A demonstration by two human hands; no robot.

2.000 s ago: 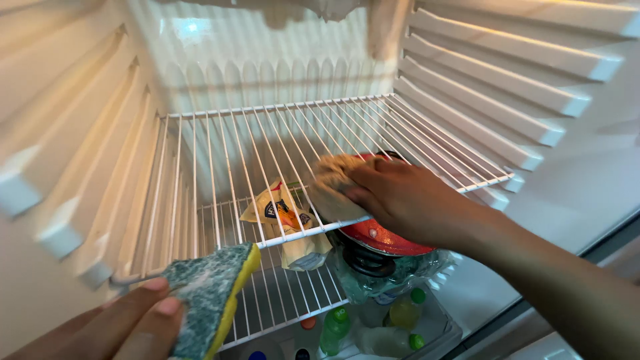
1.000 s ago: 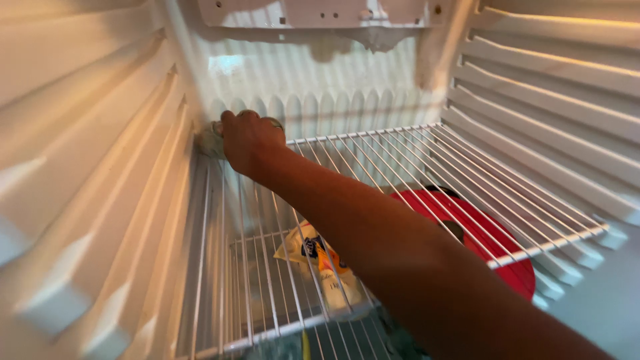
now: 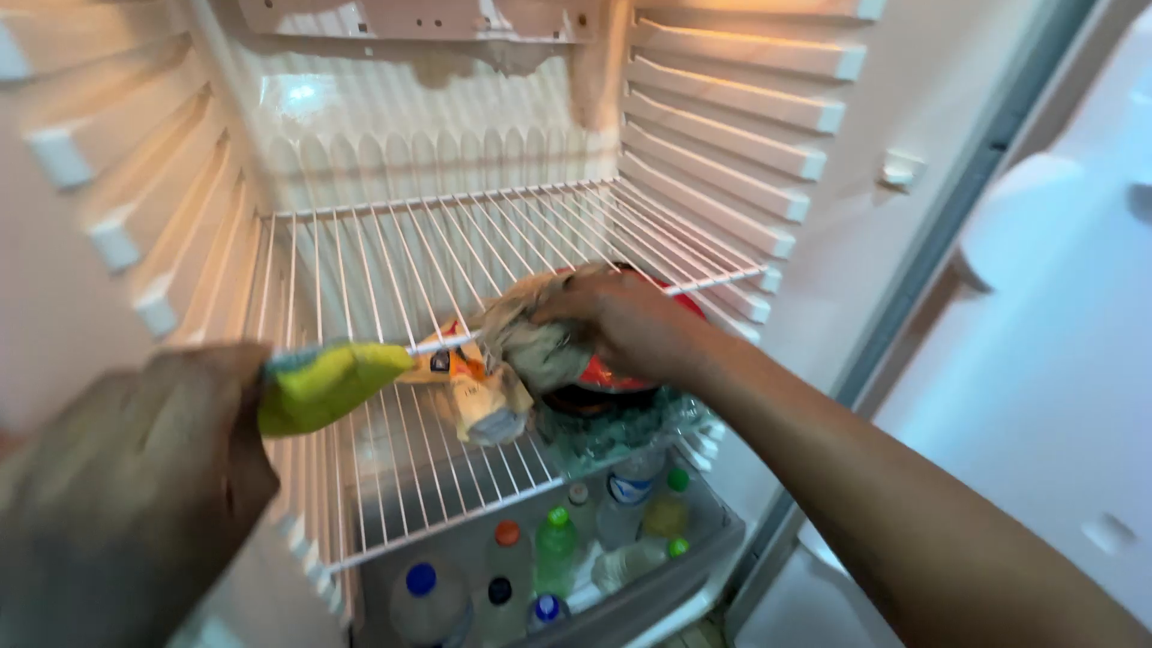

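My left hand (image 3: 153, 468), blurred at the lower left, grips a yellow sponge (image 3: 333, 387) with a green scouring side, beside the front edge of the upper wire shelf (image 3: 423, 216). With my right hand (image 3: 621, 324) I hold a bunched beige cloth (image 3: 540, 333) at that shelf's front bar. Below the cloth, a red pot or lid with a dark rim (image 3: 603, 378) shows in part, the rest hidden by my hand and the cloth. An open-looking food packet (image 3: 490, 400) lies on the lower wire shelf (image 3: 432, 526), left of the red item.
Ribbed fridge walls (image 3: 720, 99) flank the shelves. A clear plastic bag (image 3: 585, 450) lies under the red item. Several bottles, one green (image 3: 556, 549), stand or lie in the bottom drawer (image 3: 630, 612). The fridge door (image 3: 1017, 378) is swung open on the right.
My right hand with the cloth has moved from the shelf's back left corner to its front bar. My left hand and the sponge, out of sight one second ago, are in view again.
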